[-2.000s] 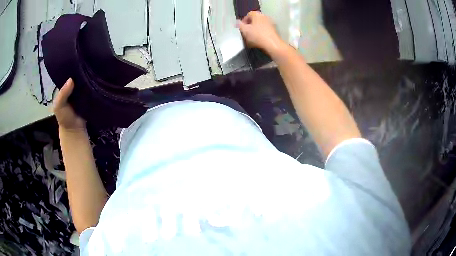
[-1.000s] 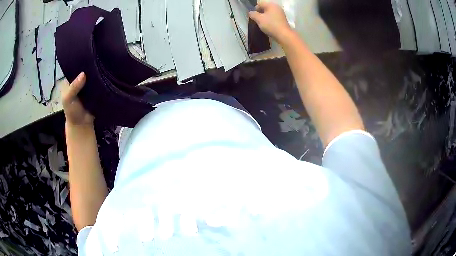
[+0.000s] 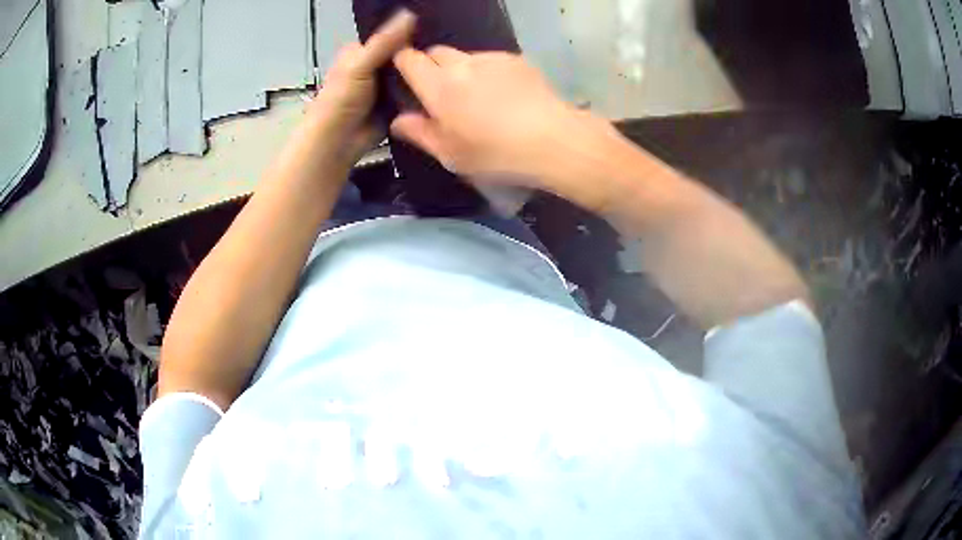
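Note:
A dark purple-black stack of cut pieces (image 3: 459, 23) stands out at the table edge, in front of my shirt. My left hand (image 3: 364, 90) grips its left side, with the thumb over the top. My right hand (image 3: 475, 111) lies across its front with bent fingers and is slightly blurred; whether it grips the stack or something thin is not clear. A small pale scrap (image 3: 506, 198) shows below my right hand. The lower end of the stack meets my shirt.
Pale-topped strip stacks (image 3: 234, 69) lie on the table (image 3: 248, 148) at the left, with a curved-edge stack (image 3: 23, 95) at the far left. A large dark panel (image 3: 786, 53) and more pale strips (image 3: 928, 53) lie at the right. Scraps (image 3: 90, 422) litter the dark floor.
My left hand has moved right and up with the dark pieces. My right hand has come left and down to meet it. The strip stacks in the middle of the table no longer show there.

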